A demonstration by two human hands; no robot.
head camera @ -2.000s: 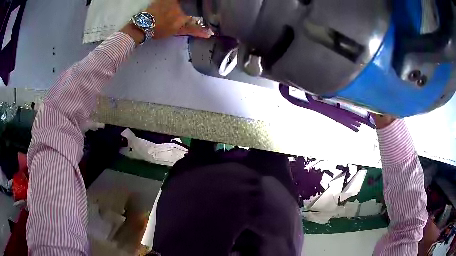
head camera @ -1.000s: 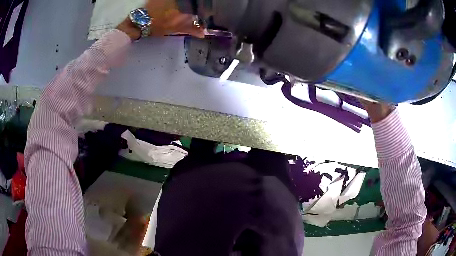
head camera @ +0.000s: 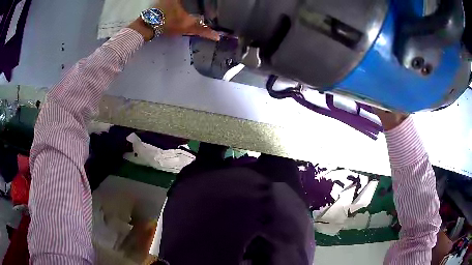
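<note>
The grey cutting machine with a blue band [head camera: 321,46] fills the upper right. Its base plate [head camera: 207,57] lies on the table, with a white paper strip [head camera: 234,71] across it. My left hand [head camera: 181,20] is at the top, fingers spread beside the machine's front; its fingertips are partly hidden and I cannot tell what they touch. My right hand [head camera: 392,118] is mostly hidden under the machine's right end; only its wrist side shows. The off-white sheet [head camera: 114,19] lies at the upper left. Dark purple offcut strips [head camera: 341,115] lie below the machine.
The table's worn beige edge [head camera: 191,121] runs across the middle. Dark purple pieces [head camera: 9,46] lie at the table's far left. Below are white paper scraps [head camera: 158,155], purple scraps [head camera: 316,189], a green ledge [head camera: 357,235] and red cloth [head camera: 20,181].
The machine has shifted a little left from its place two seconds ago. More of the purple strips shows below it. The off-white sheet now sits slightly further right.
</note>
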